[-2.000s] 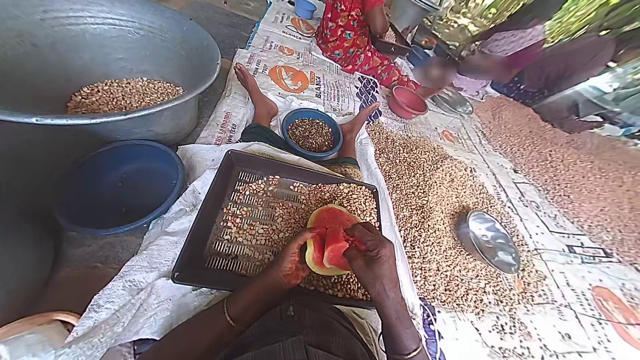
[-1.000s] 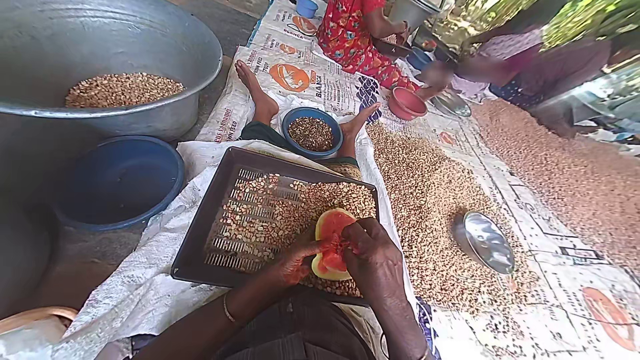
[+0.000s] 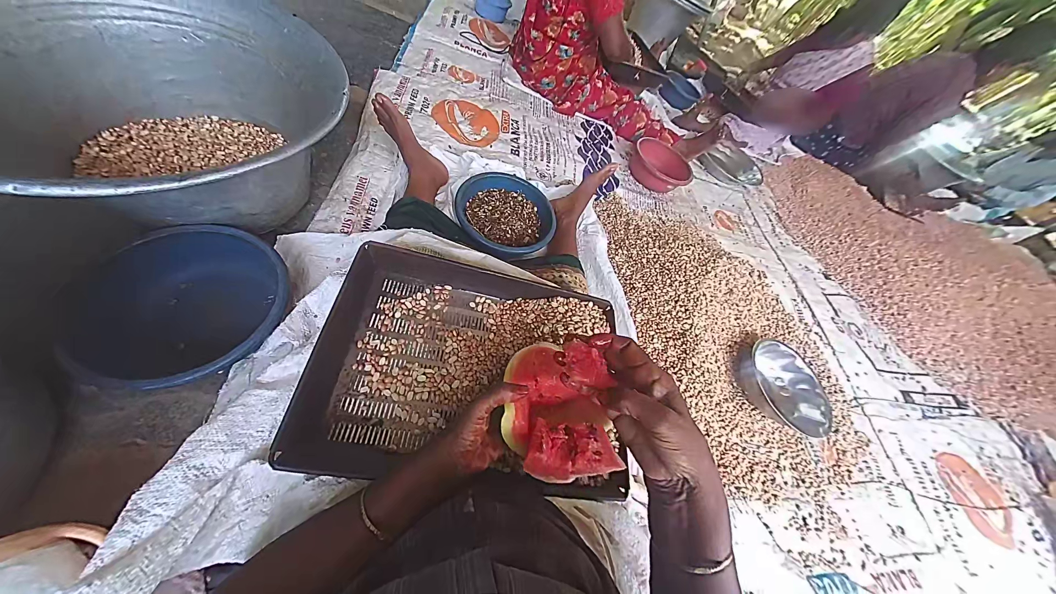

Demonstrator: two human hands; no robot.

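Note:
My left hand [image 3: 478, 429] grips the left side of a piece of watermelon [image 3: 549, 388] with red flesh and a pale green rind. The fingers of my right hand [image 3: 652, 404] are on its right side, pinching the broken red flesh near the top. Deep splits run across the flesh. Both hands are over the near right part of a dark slotted plastic tray [image 3: 309, 412] on my lap. Shelled nuts or seeds [image 3: 421, 355] lie spread in the tray, heaped thicker toward its right.
A blue bowl [image 3: 542, 239] of dark bits stands between a person's bare feet. At left are a large metal basin [image 3: 326, 107] and a blue tub [image 3: 276, 272]. Nut heaps [image 3: 685, 272] with a steel bowl [image 3: 792, 388] lie at right. Other people sit beyond a red bowl [image 3: 660, 165].
The watermelon flesh has been pulled further apart, with a wide split now across it. My right hand's fingers have moved up to its upper right edge.

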